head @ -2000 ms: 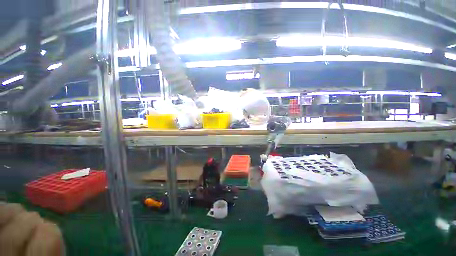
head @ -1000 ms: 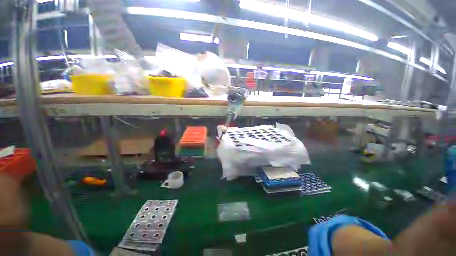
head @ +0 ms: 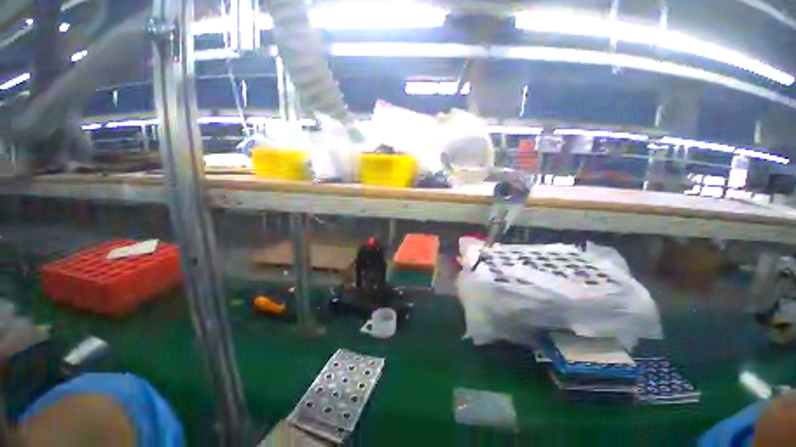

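A pale panel (head: 340, 395) with rows of dark-centred circles lies on the green surface at lower centre, its lower end over a tan sheet (head: 292, 434). A stack of blue panels (head: 593, 371) stands at right, with a white-edged unit panel (head: 668, 381) beside it. A flat clear bag (head: 484, 408) lies between. My left hand (head: 78, 423) is blurred at the bottom left, cut off by the edge beside a blue cuff. My right hand (head: 778, 426) is a blurred bit of skin by a blue cuff at the bottom right. Fingers of both are hidden.
A metal post (head: 196, 236) stands at left, near a red-orange crate (head: 113, 278). A black stand (head: 371, 271), a white cup-like ring (head: 381, 323) and an orange-handled tool (head: 269, 305) lie behind. A white-wrapped stack (head: 559, 297) is at right. An overhead shelf (head: 419, 203) holds yellow bins.
The view has swung left since one second ago, so the bench things sit further right. Both blue cuffs now show at the bottom corners, the right one further outward.
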